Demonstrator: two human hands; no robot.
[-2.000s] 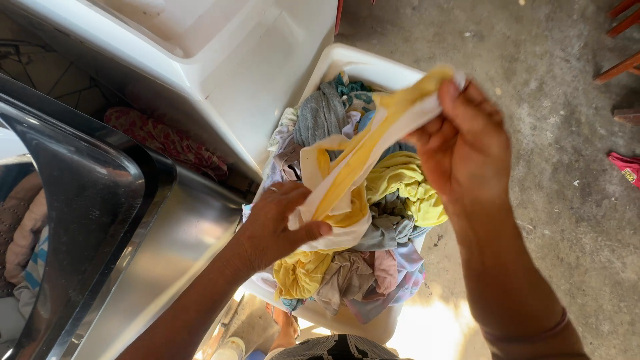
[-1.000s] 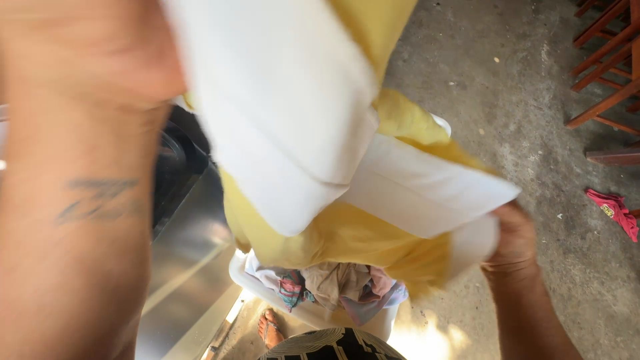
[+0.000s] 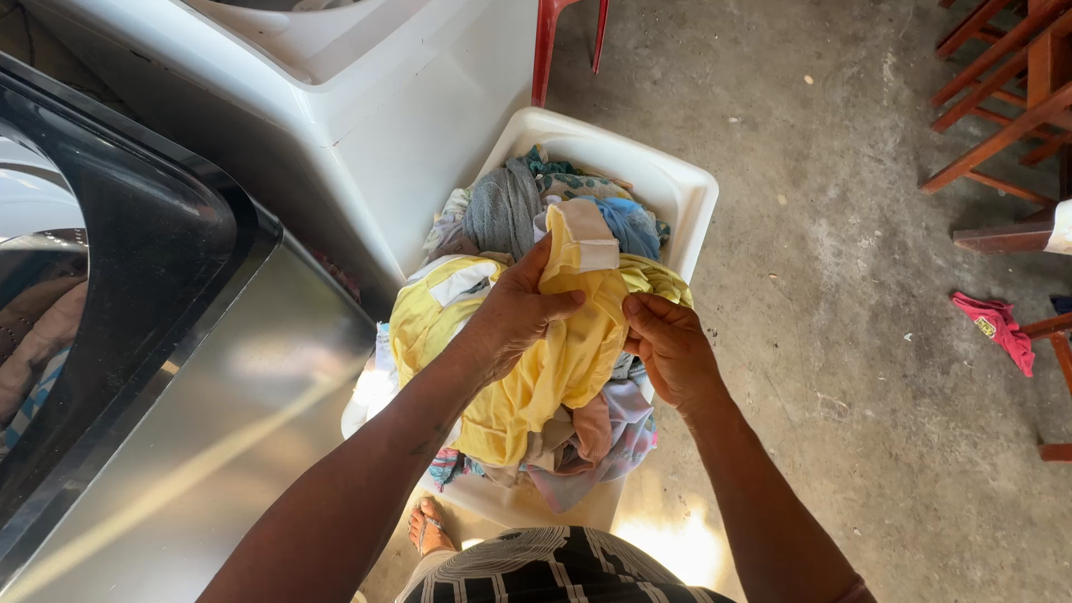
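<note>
A yellow garment with white trim [image 3: 578, 335] is held between my two hands above a white plastic tub [image 3: 703, 188]. My left hand [image 3: 523, 314] grips it near a white-edged part, thumb on top. My right hand [image 3: 668, 343] pinches its right edge between thumb and fingers. The rest of the garment drapes over the pile of laundry in the tub. Around it lie a grey cloth [image 3: 502, 209], a blue cloth [image 3: 628, 224] and a pale purple patterned cloth [image 3: 615, 452].
At left stands a top-loading washing machine [image 3: 243, 394] with clothes inside; behind it is a white appliance or container [image 3: 402, 109]. Red plastic legs [image 3: 548, 50], wooden chairs [image 3: 1030, 100] and a pink cloth [image 3: 997, 327] are on the concrete floor. A sandalled foot [image 3: 430, 526] is below the tub.
The yellow and white garment, raised and spread close to the camera a second ago, is now lower over the tub. Both hands have come down and closer together on it.
</note>
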